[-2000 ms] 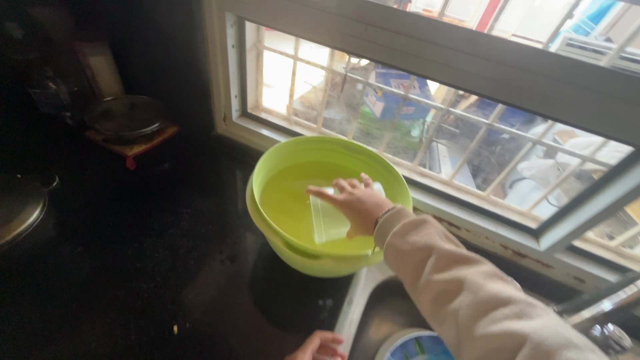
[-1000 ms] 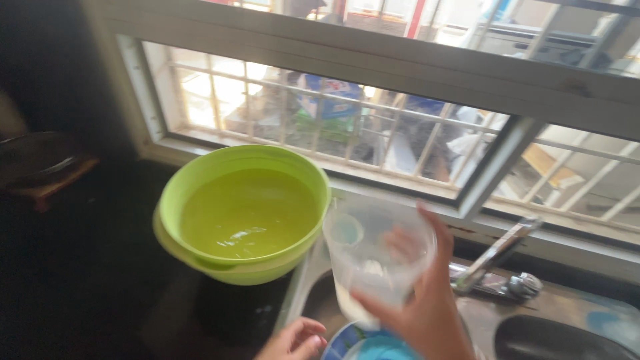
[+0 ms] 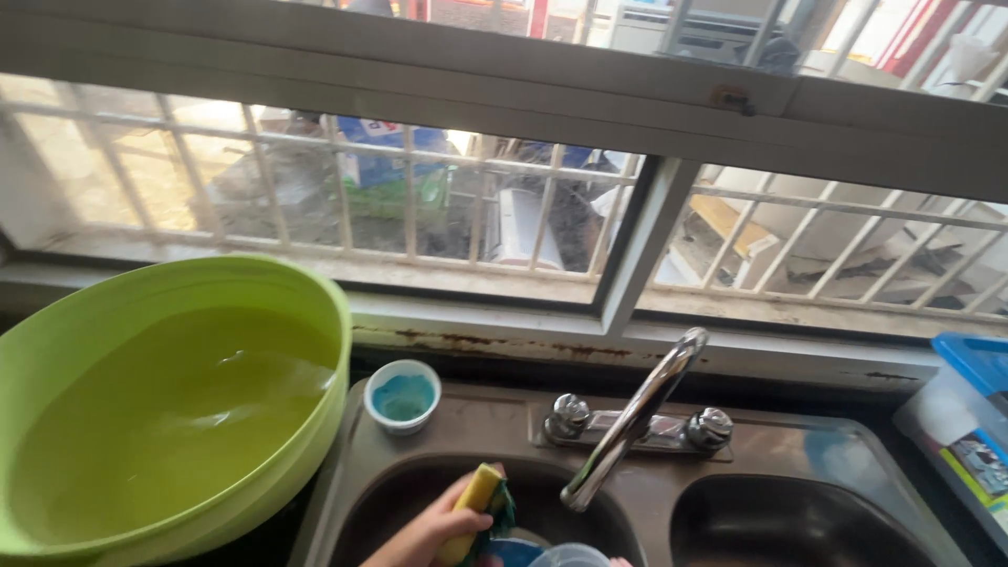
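Over the left sink basin, my left hand grips a yellow and green sponge. Just right of it, at the bottom edge, is the rim of a clear plastic container, with a blue dish beside and partly behind it. Only a bit of my right hand shows, at the container's right edge; its grip is hidden. A small white cup with blue-green contents stands on the sink's back left corner. The large green plastic tub, holding water, stands left of the sink.
A chrome faucet arches over the left basin between two knobs. The right basin lies beyond it. A clear bin with a blue lid stands at the far right. A barred window runs behind the sink.
The clear container, held up beside the tub a second ago, is now low over the left basin. My left hand now holds the sponge. The view has swung right and closer to the sink.
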